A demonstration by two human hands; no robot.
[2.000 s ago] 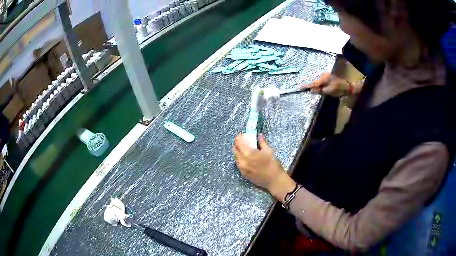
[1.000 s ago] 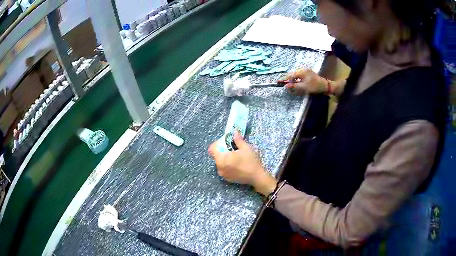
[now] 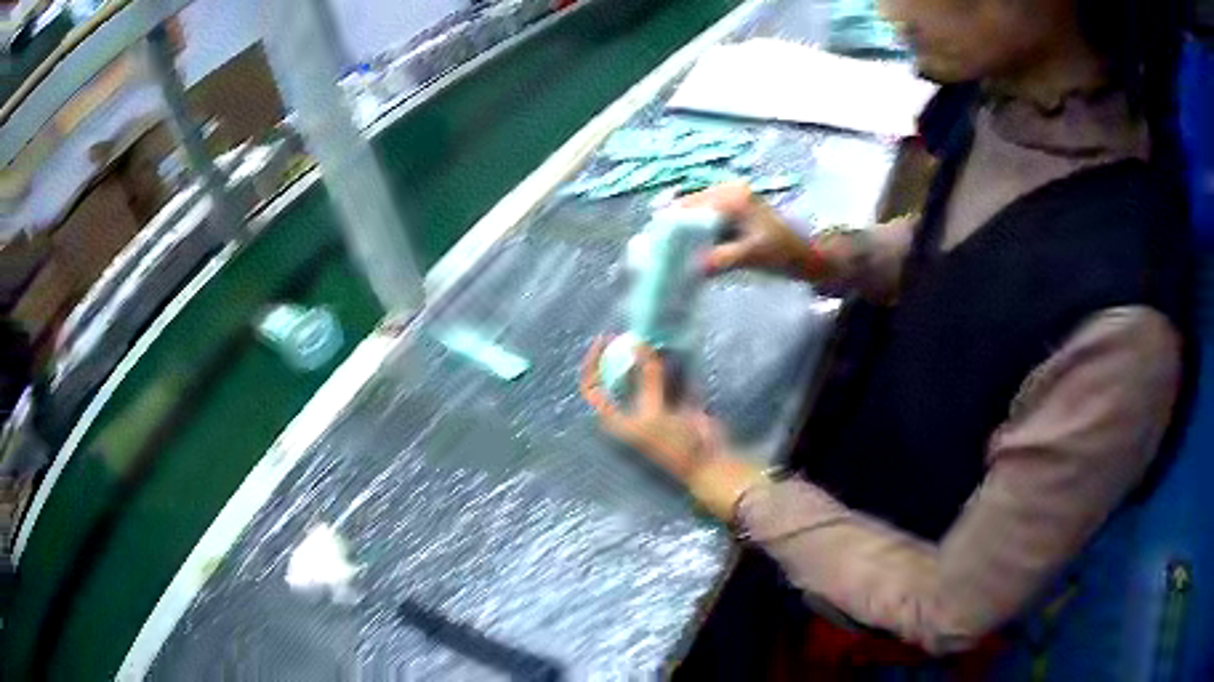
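Note:
Neither of my hands is in view. The padded hammer, with its white wrapped head [image 3: 324,560] and black grip [image 3: 475,644], lies on the bench nearest me. A mint handle cover [image 3: 482,350] lies alone further up the bench. The neighbouring worker's two hands hold a mint handheld fan [image 3: 662,283] above the bench, one hand at each end. The frame is blurred, so the fan's details do not show.
A handheld fan [image 3: 304,336] lies on the green conveyor [image 3: 459,165] at the left. A pile of handle covers [image 3: 672,160] and a white board [image 3: 799,88] lie further back. A pale post [image 3: 349,173] rises beside the belt. The neighbouring worker sits at the right.
The neighbour's hand that held a padded hammer now holds the far end of the fan, and that hammer no longer shows clearly. The view has shifted. The fan on the belt appears further right and up.

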